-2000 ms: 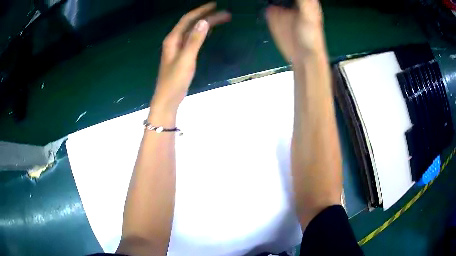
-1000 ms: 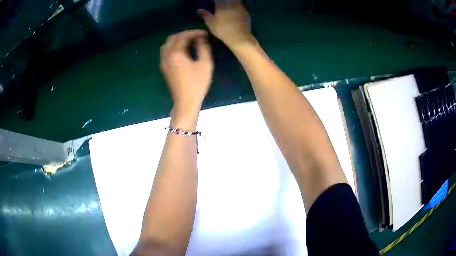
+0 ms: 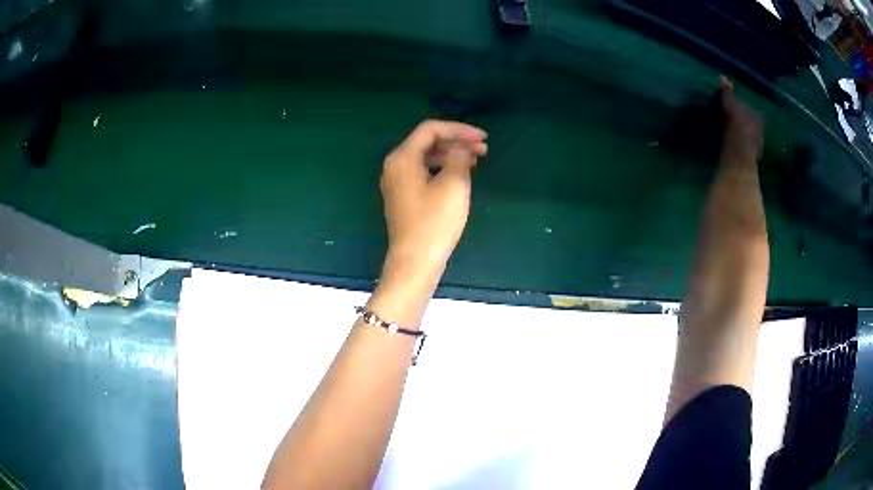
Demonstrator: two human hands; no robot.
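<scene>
My left hand point(image 3: 428, 187) is over the green belt point(image 3: 239, 172), just beyond the white board sheet point(image 3: 546, 392). Its fingers are curled with the fingertips close together. A small dark spot shows between them, and I cannot tell if it is a held thing. My right hand point(image 3: 742, 134) is stretched far out over the belt at the right. It is blurred against a dark patch, and I cannot tell if it holds anything. The white sheet lies under my forearms with nothing seen on it.
Black cased units point(image 3: 823, 383) lie in rows on a pale board point(image 3: 777, 383) at the right, partly behind my right arm. A small dark piece point(image 3: 514, 11) is at the far edge. A grey metal bar point(image 3: 67, 251) is at the left. Dark clutter is at the upper right.
My right hand has swung from the upper middle far out to the right. My left hand has shifted right and appears lower. The view has moved to show more of the belt's far side.
</scene>
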